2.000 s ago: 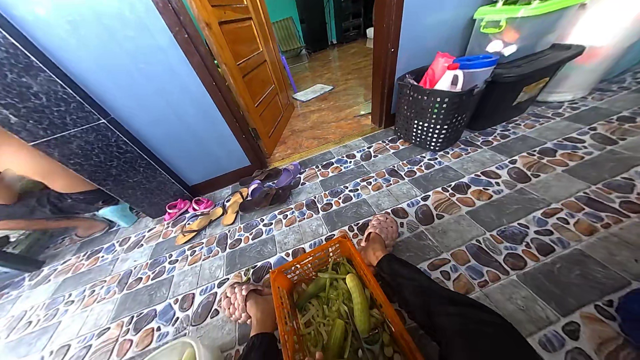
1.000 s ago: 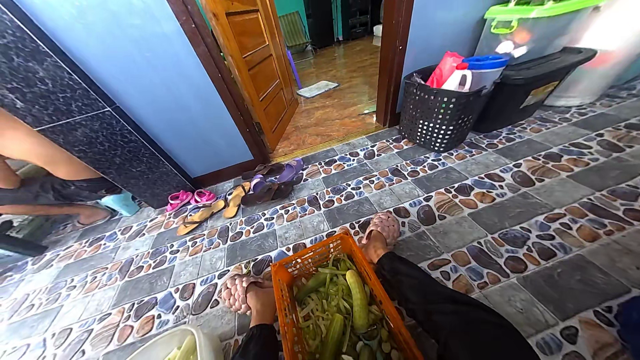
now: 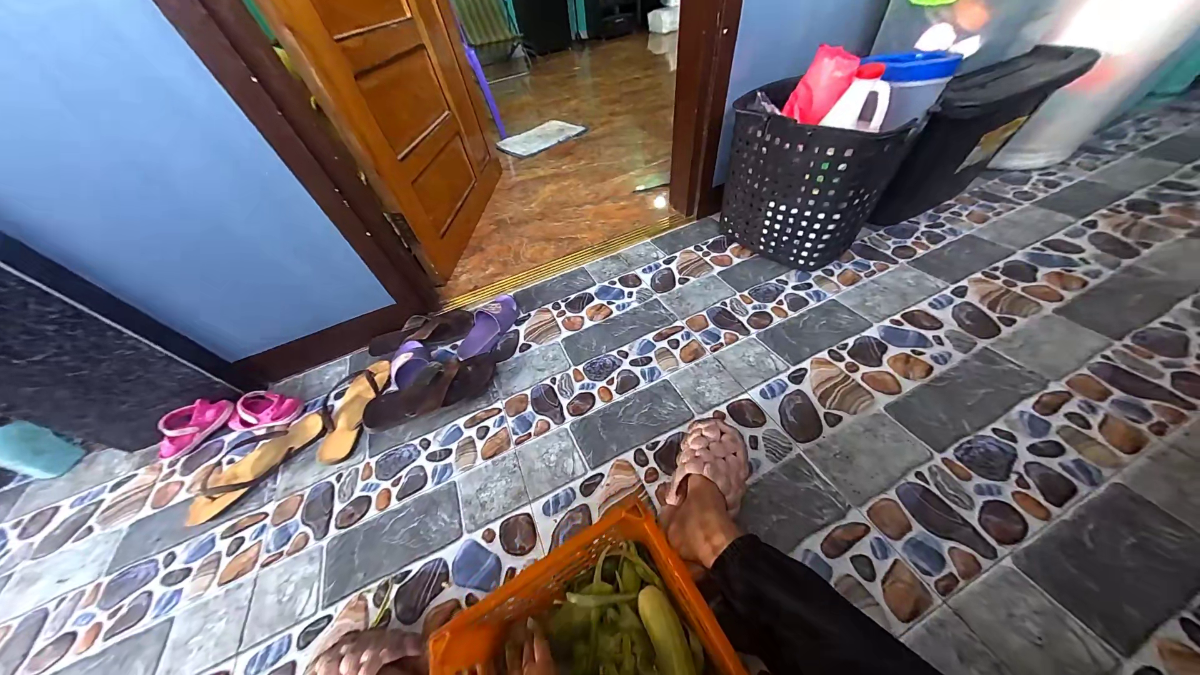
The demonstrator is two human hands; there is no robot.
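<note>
An orange plastic crate [image 3: 539,581] stands on the floor at the bottom centre, between two feet in bumpy pink slippers [image 3: 712,455]. Inside it lie green vegetables, among them a long pale green one [image 3: 662,628] on the right and thin green pods [image 3: 614,591]. The fingers of one hand [image 3: 534,649] show at the crate's lower left, over the vegetables, cut off by the frame edge; it appears to be my left hand. Whether those fingers hold anything cannot be made out. My right hand is out of view.
Pink clogs [image 3: 195,424], tan flip-flops [image 3: 253,464] and purple sandals [image 3: 489,326] stand by the wall, left of an open wooden door [image 3: 403,103]. A black perforated basket [image 3: 792,187] with containers and a black lidded bin [image 3: 975,122] stand right of the doorway. A mat [image 3: 542,138] lies inside.
Fingers now show inside the crate at its lower left. The view has shifted, so the crate sits lower in frame and the white bucket and the other person at the left are out of view.
</note>
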